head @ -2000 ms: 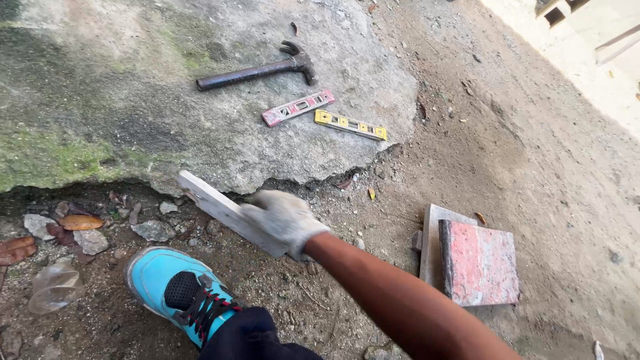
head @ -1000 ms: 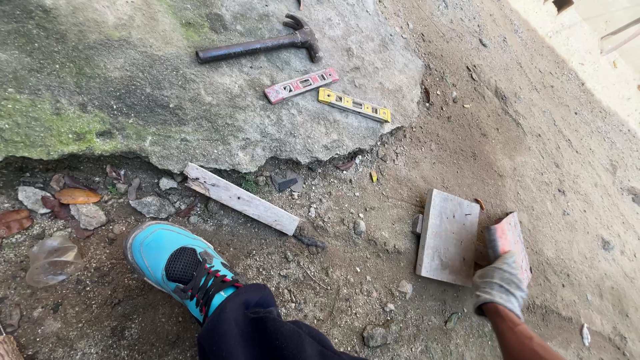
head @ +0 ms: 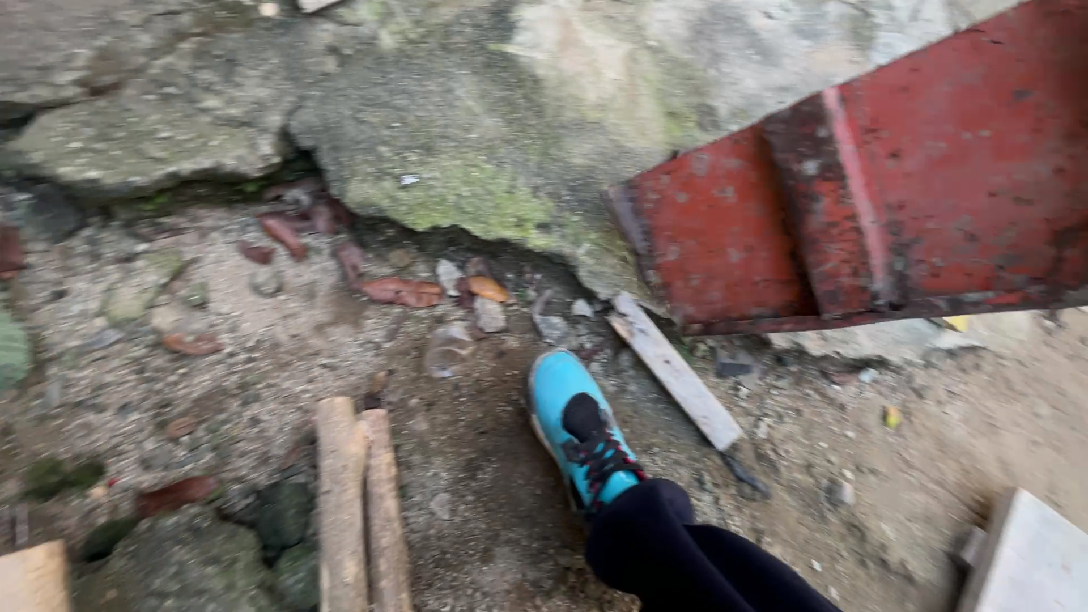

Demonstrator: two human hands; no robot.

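Observation:
Neither of my hands shows in the head view now. A red-painted board (head: 731, 229) with a raised cross strip, worn and chipped, juts in from the upper right, above the edge of a mossy stone slab (head: 476, 127). What holds it up is out of the frame. A narrow weathered wooden strip (head: 676, 370) lies on the dirt just below the slab's edge, beside my blue shoe (head: 578, 425). At the lower right corner lies part of a pale flat block (head: 1033, 557). The hammer and the levels are not visible.
Two cut wooden poles (head: 342, 501) lie side by side at the lower left, near mossy rocks (head: 183, 561). The end of another piece of wood (head: 36, 578) shows in the corner. Dry leaves (head: 404, 291), small stones and a clear plastic piece (head: 449, 350) lie along the slab.
The view has swung to the left. A gloved hand gripping a red-faced piece at the right has left the view, and a red board now covers the upper right. The wooden strip lies as before.

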